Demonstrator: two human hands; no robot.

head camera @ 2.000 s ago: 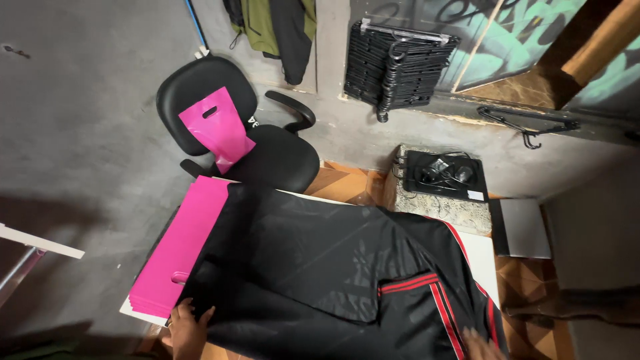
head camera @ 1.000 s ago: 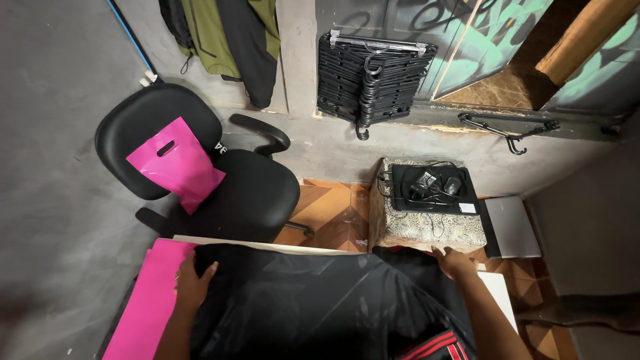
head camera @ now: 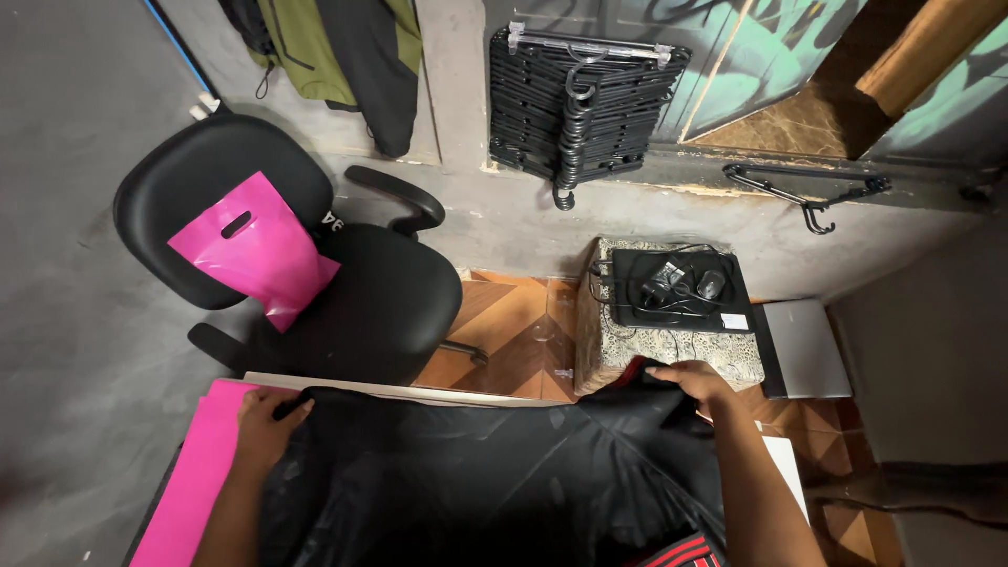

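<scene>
A black garment with red stripes lies spread over a white table. Its far left edge is pinched between the thumb and fingers of my left hand. My right hand grips the garment at the far right, beside a red-trimmed edge that is lifted in front of the patterned stool. Flat pink plastic bags lie at the table's left end, partly under my left hand and forearm. The near part of the garment runs out of view at the bottom.
Beyond the table stands a black office chair with a pink bag on it. A patterned stool holds a black laptop, cables and a mouse. A grey laptop is beside it. Black hangers and jackets hang at the wall.
Both hands have moved from the near side to the garment's far edge and taken hold of it. The striped part, earlier spread at the right, now shows mostly at the bottom. The view has shifted.
</scene>
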